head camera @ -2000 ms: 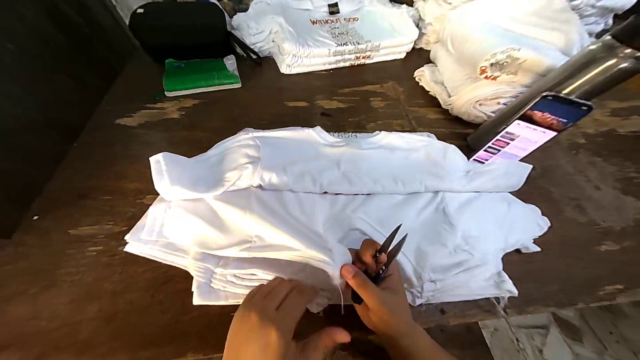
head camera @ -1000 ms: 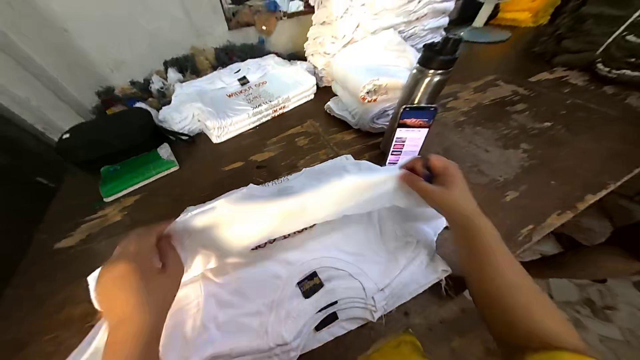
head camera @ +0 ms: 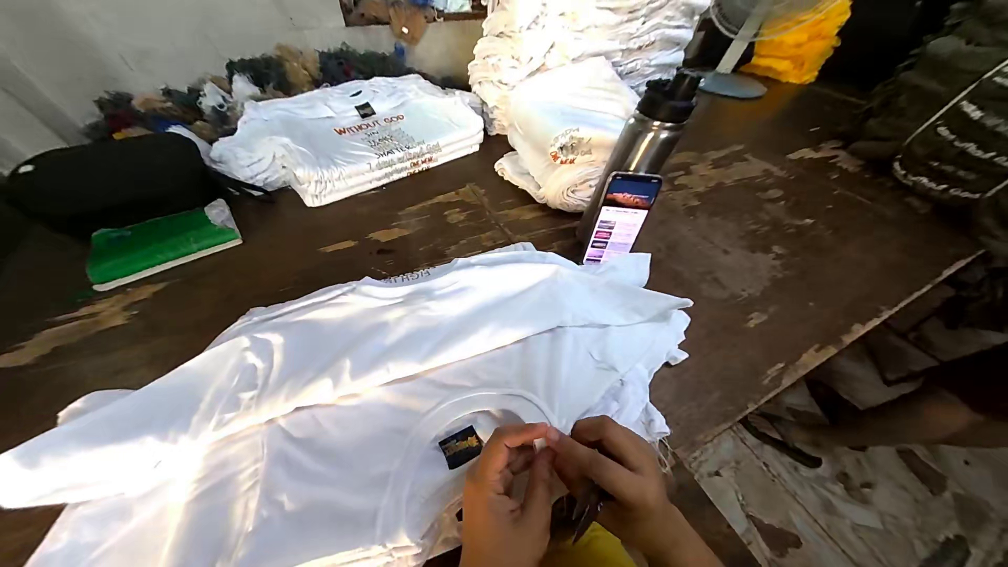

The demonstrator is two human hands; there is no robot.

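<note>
A pile of white T-shirts (head camera: 339,425) lies spread at the near side of the wooden table, its upper layer folded back. At the neckline of one shirt, right of a black neck label (head camera: 461,446), my left hand (head camera: 508,496) pinches a small bit of white fabric between thumb and forefinger. My right hand (head camera: 618,480) meets it there, its fingertips on the same spot. Dark scissors (head camera: 584,512) rest in my right hand with the blades pointing down; their handles are hidden by the fingers.
A steel bottle (head camera: 650,134) stands behind, a smartphone (head camera: 622,216) leaning on it. Further back are folded printed shirts (head camera: 362,134), a stack of white garments (head camera: 583,39), a green notebook (head camera: 161,244) and a black pouch (head camera: 110,177). A person's leg (head camera: 890,417) shows beyond the table's right edge.
My hands, apart on the lifted shirt layer a second ago, are together at a neckline. That layer now lies folded back. The view has turned since the first frame.
</note>
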